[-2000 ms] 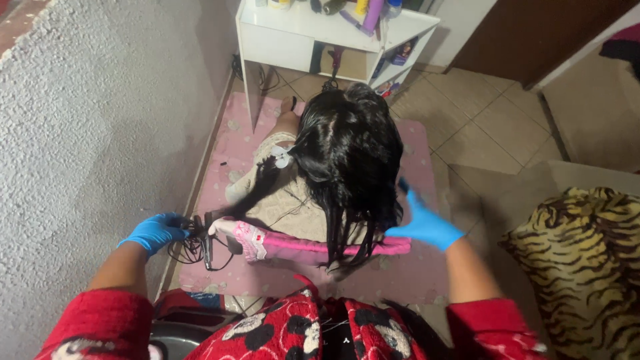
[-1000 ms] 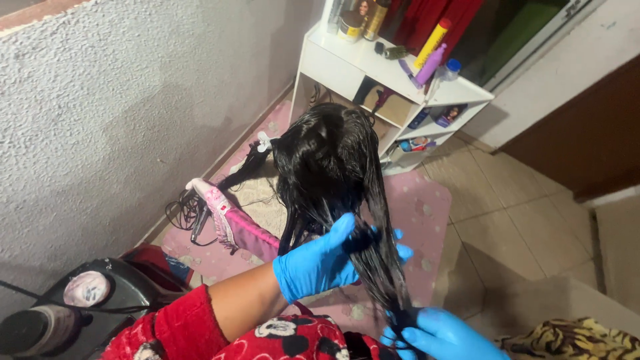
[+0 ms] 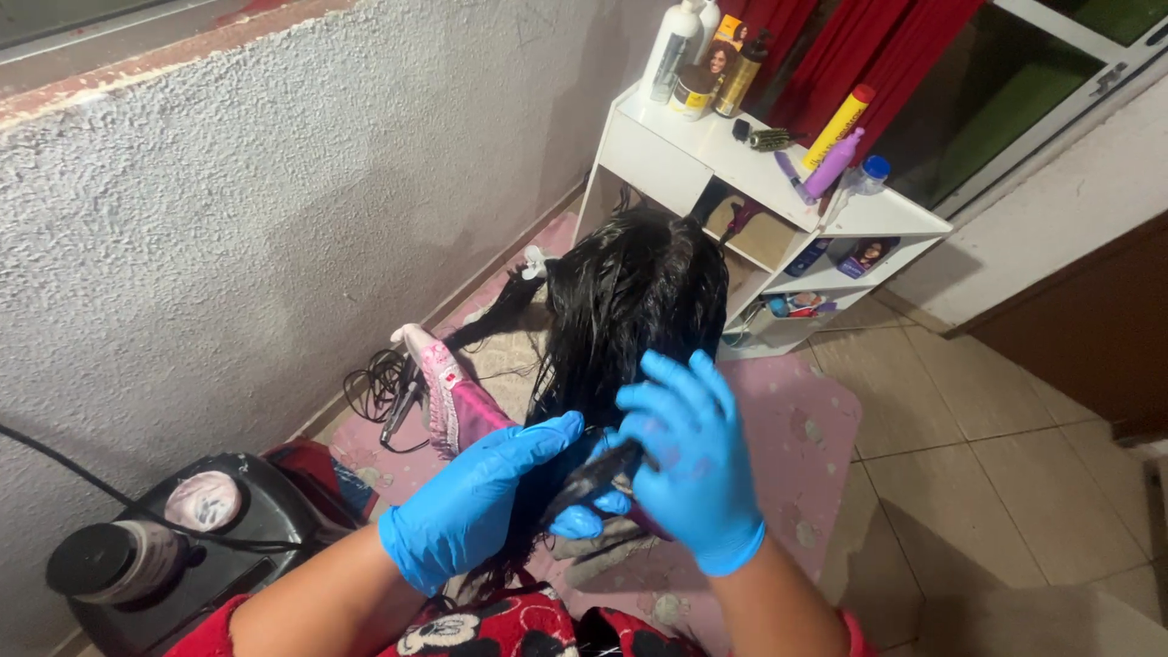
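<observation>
A seated person's long, wet-looking black hair (image 3: 639,292) hangs down toward me, with a side section tied off by a white hair clip (image 3: 535,263). My left hand (image 3: 474,502), in a blue glove, is closed around the lower lengths of the hair. Beside it my right hand (image 3: 698,456), also gloved in blue, has its upper fingers raised and spread; a dark strand passes by its palm, and whether it grips that strand I cannot tell. A pink cloth with lace trim (image 3: 456,392) lies around the person's back.
A black surface (image 3: 265,502) at lower left bears a dark-lidded jar (image 3: 109,561) and a round lid with white cream (image 3: 203,501). A flat iron (image 3: 398,412) with a coiled cord lies by the wall. Beyond the head stands a white shelf unit (image 3: 657,137) with bottles and a round brush (image 3: 769,139).
Two seconds ago my hands were apart at either side of the pink cloth; now both are together at the hair. Since one second ago my right hand has moved up. The view has shifted.
</observation>
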